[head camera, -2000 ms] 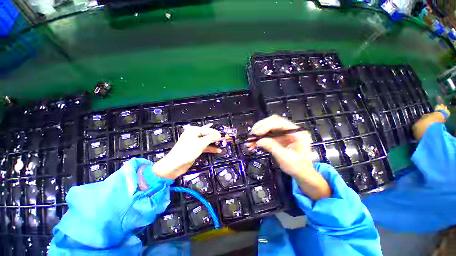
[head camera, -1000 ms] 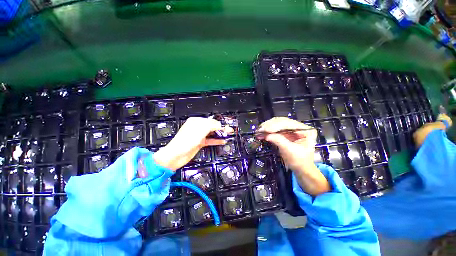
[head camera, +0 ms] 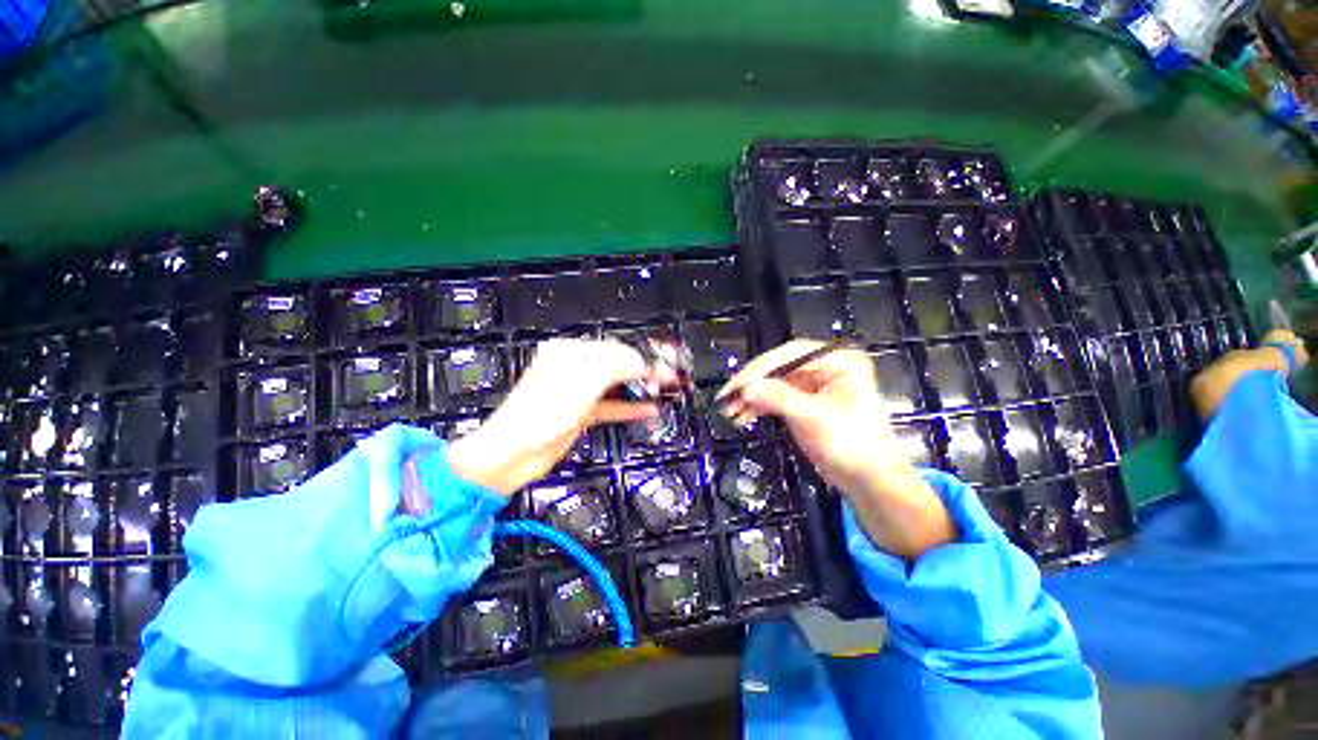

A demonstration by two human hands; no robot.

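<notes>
My left hand [head camera: 557,405] pinches a small dark, shiny module [head camera: 666,367] at its fingertips, above the centre blister tray [head camera: 607,275]. My right hand [head camera: 814,412] holds slim dark tweezers [head camera: 781,367], with the fingertips just right of the module and apart from it. Whether a tiny part is at the tool tip cannot be told. The centre tray holds squarish dark units with grey centres in many pockets. Its back row has unfilled pockets at the right. A bright blue cord [head camera: 583,558] curls from my left sleeve over the tray.
The right blister tray [head camera: 853,243] sits higher, with small parts in its back pockets. Another black tray [head camera: 1142,275] lies beyond, near another person's hand [head camera: 1240,379]. The left tray [head camera: 101,419] fills the left edge. A loose module [head camera: 272,208] lies on the green mat [head camera: 549,145].
My right hand has shifted slightly left and down, and the tool is now tilted, its outer end raised. The module in my left hand appears turned. The view has shifted slightly.
</notes>
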